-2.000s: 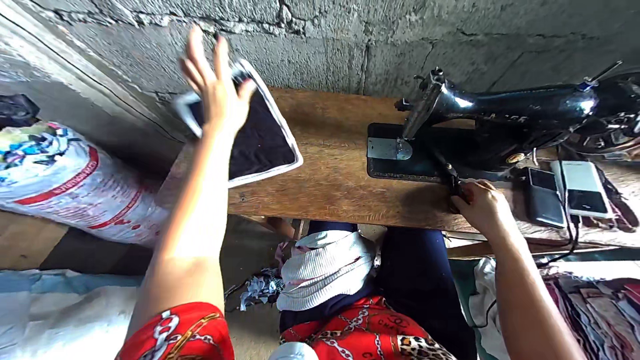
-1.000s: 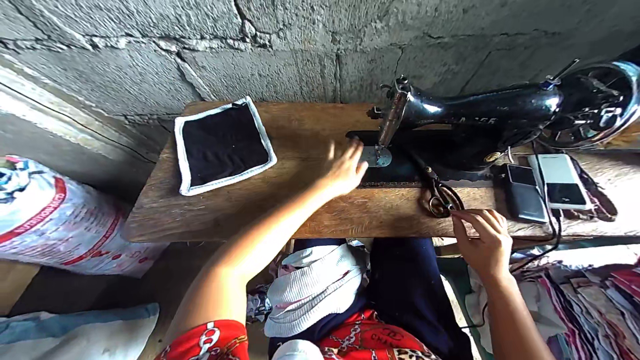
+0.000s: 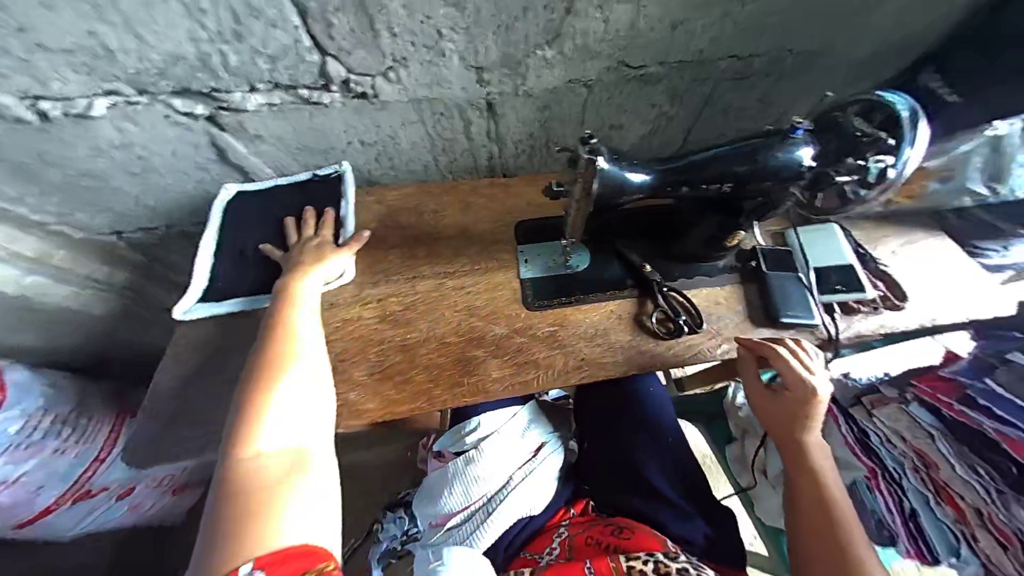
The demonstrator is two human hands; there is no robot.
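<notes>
My left hand (image 3: 314,250) lies with its fingers spread on a black cloth square with a white border (image 3: 252,232), at the left end of the wooden sewing table (image 3: 448,320). My right hand (image 3: 788,380) hovers at the table's front edge, fingers curled; whether anything is between them I cannot tell. Just left of it, black-handled scissors (image 3: 672,308) rest partly on the base of a black sewing machine (image 3: 688,180). A dark phone-like device (image 3: 786,288) and a white device with a dark panel (image 3: 832,260) lie behind the right hand.
A rough block wall (image 3: 448,112) runs along the back. A printed white sack (image 3: 72,456) stands at lower left. Stacked folded fabrics (image 3: 920,464) sit at lower right, a black cord hangs nearby, and white ribbed cloth (image 3: 496,472) lies on my lap.
My left hand has moved from beside the machine's needle plate leftward onto the black cloth. My right hand, at the scissors' handles before, is now apart from them, to their right.
</notes>
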